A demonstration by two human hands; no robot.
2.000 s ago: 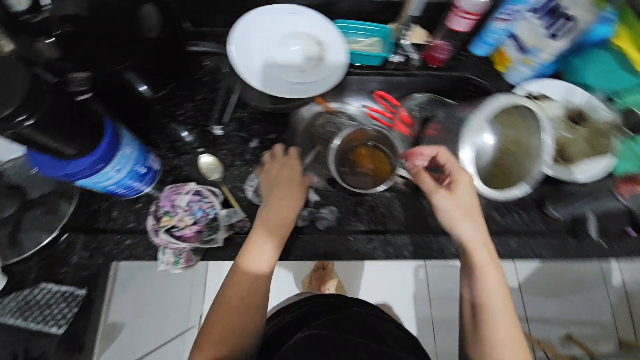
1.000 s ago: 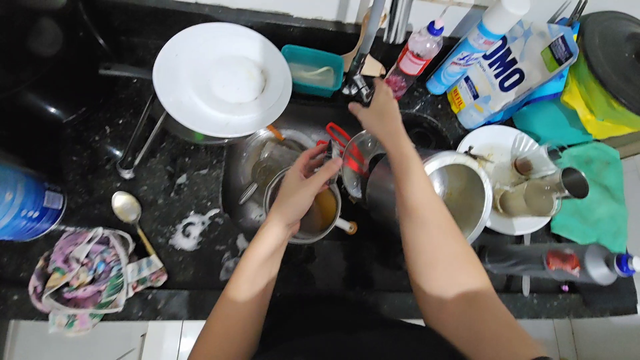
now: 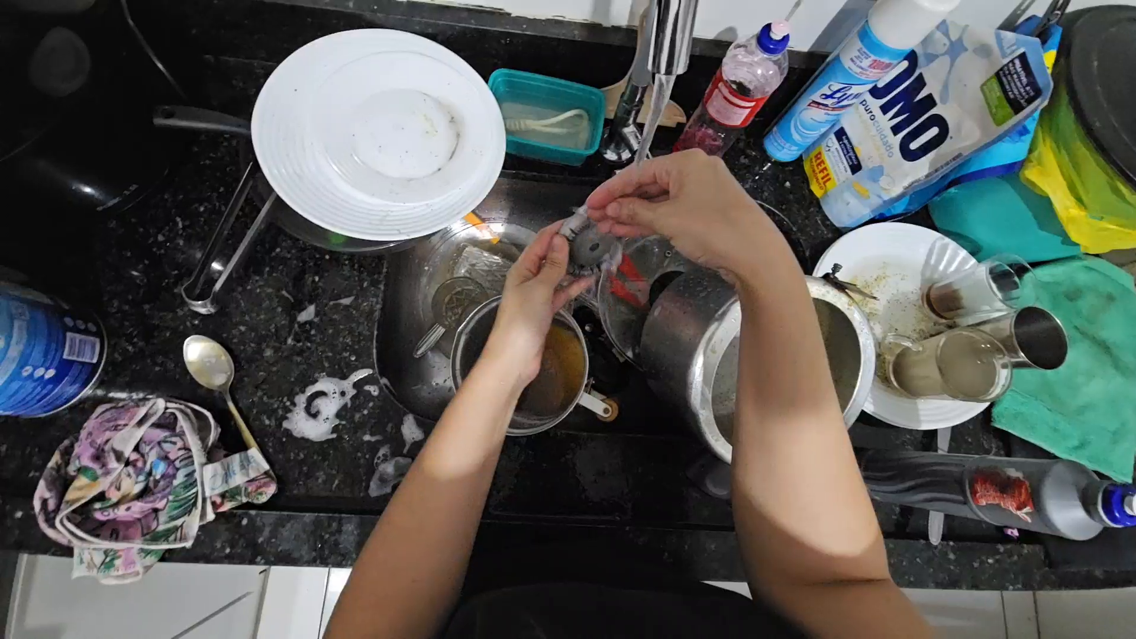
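Observation:
My left hand (image 3: 537, 293) grips a small round grey part (image 3: 590, 248), perhaps a lid valve or a strainer; its exact kind I cannot tell. The fingertips of my right hand (image 3: 652, 200) pinch the upper edge of the same part, just under the running faucet (image 3: 672, 40). Beneath my left hand, a saucepan with brownish liquid (image 3: 564, 364) stands in the steel sink (image 3: 404, 311). Red-handled scissors, partly hidden, show behind a glass lid (image 3: 612, 306). A large metal pot (image 3: 683, 333) lies tilted beside them, partly behind my right forearm.
White plates (image 3: 293, 169) are stacked at the back left, beside a teal container (image 3: 546, 84). Bottles and a detergent pouch (image 3: 932, 115) line the back right. A plate with cups (image 3: 896, 248) and a lying bottle (image 3: 941, 488) sit right; a spoon (image 3: 209, 364) and floral cloth (image 3: 142, 470) left.
My right hand has moved from the faucet's base to the small part in my left hand. Water now runs from the spout. Two seconds ago my hands were apart on either side of the saucepan.

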